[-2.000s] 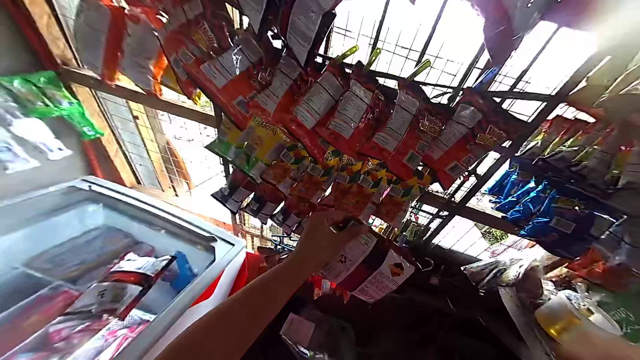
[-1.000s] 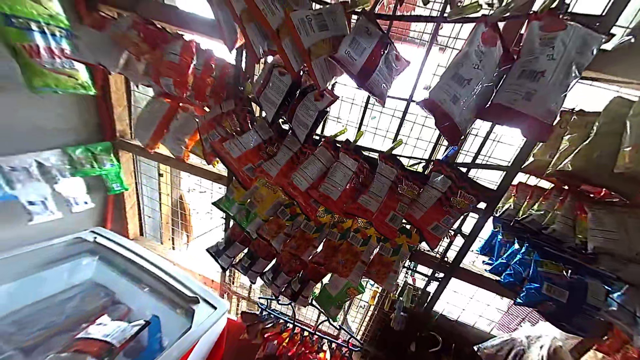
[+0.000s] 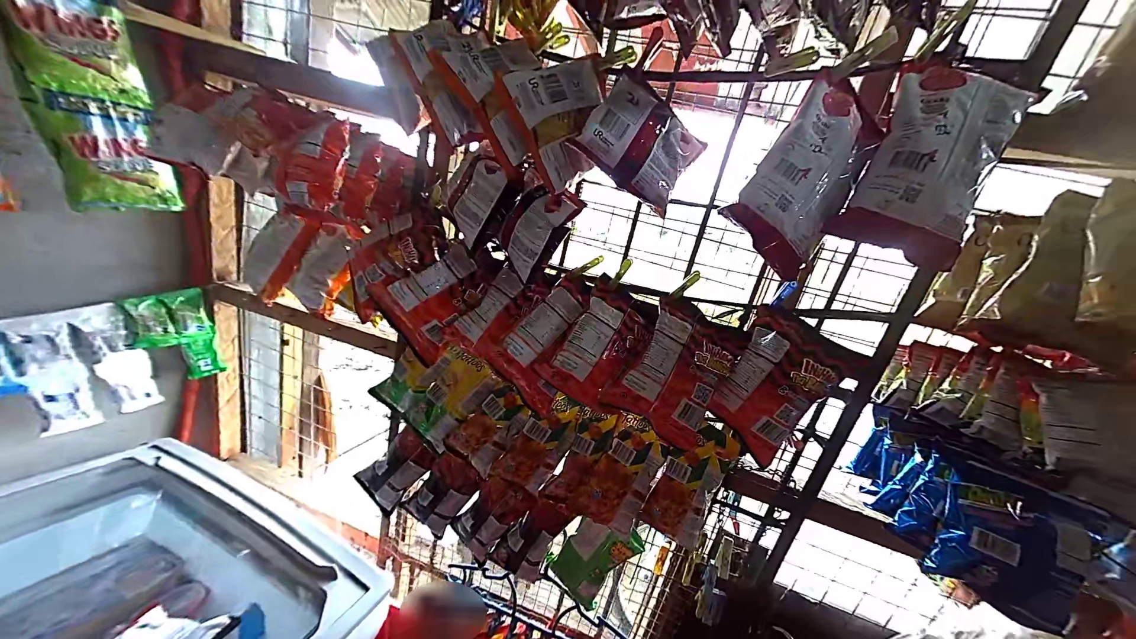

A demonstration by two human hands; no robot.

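Neither of my hands shows in the view now. Red snack bags (image 3: 590,342) hang in a row from a wire grid, held by clips such as the yellow-green clothespin (image 3: 686,284). Below them hang orange and green snack packets (image 3: 612,461), dark red packets (image 3: 497,510) and a green packet (image 3: 593,559). White and dark red bags (image 3: 927,151) hang at the upper right, and white-backed bags (image 3: 550,93) at the top centre. A blue plastic hanger rack (image 3: 515,599) is at the bottom, partly cut off by the frame.
A chest freezer (image 3: 355,568) with a glass top stands at the lower left. Green packs (image 3: 115,155) hang on the left wall. Blue packets (image 3: 985,532) hang at the right beside the metal grid (image 3: 830,453). A blurred round shape (image 3: 441,611) shows at bottom centre.
Two seconds ago an arm reached up to packets below the hanging rows; it is gone from view. The view has shifted, showing more of the upper bags and the left wall.
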